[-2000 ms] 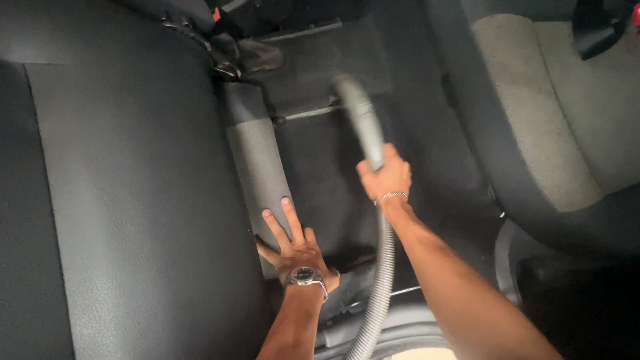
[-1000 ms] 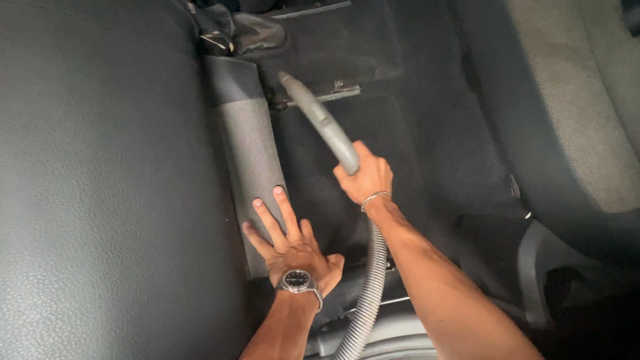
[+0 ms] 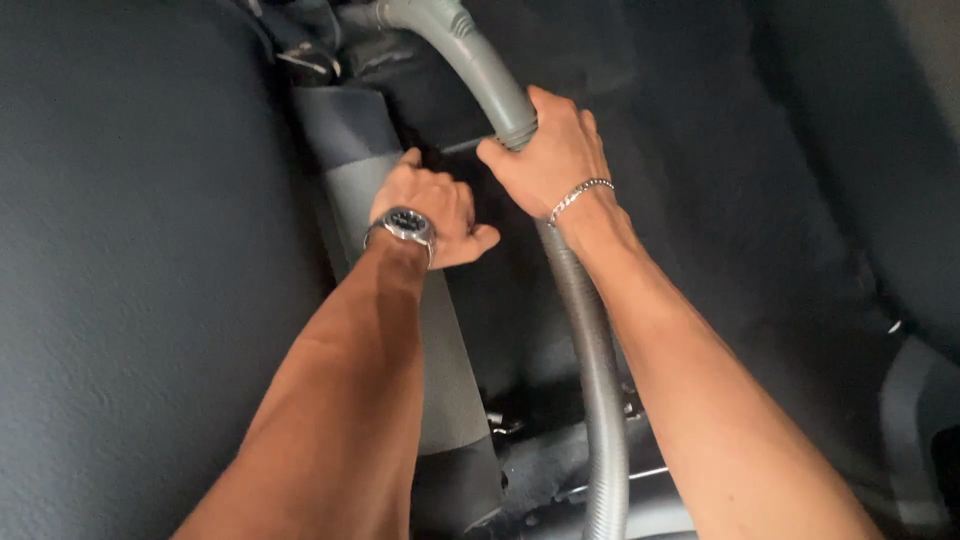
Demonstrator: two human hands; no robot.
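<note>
My right hand (image 3: 555, 154), with a chain bracelet at the wrist, grips the grey plastic vacuum cleaner wand (image 3: 480, 71) at its lower end. From there the ribbed vacuum hose (image 3: 589, 360) runs down past my forearm to the bottom of the view. The wand's upper end reaches the top left, where its tip meets dark material. My left hand (image 3: 427, 206), wearing a wristwatch (image 3: 406, 223), rests on the edge of the grey and black car seat cushion (image 3: 450, 367). Its fingers point down over the edge and are partly hidden; nothing shows in its grasp.
A large dark seat backrest (image 3: 150, 285) fills the left side. Seat belt parts (image 3: 307, 64) lie at the upper left. Dark floor carpet (image 3: 697, 187) spreads on the right, beside another seat (image 3: 892, 90). Metal fittings (image 3: 504, 424) and a door sill (image 3: 660, 517) are at the bottom.
My left hand has moved up along the cushion, its spread fingers now bent over the edge. My right hand has carried the wand farther up, toward the seat belt parts. The view is closer.
</note>
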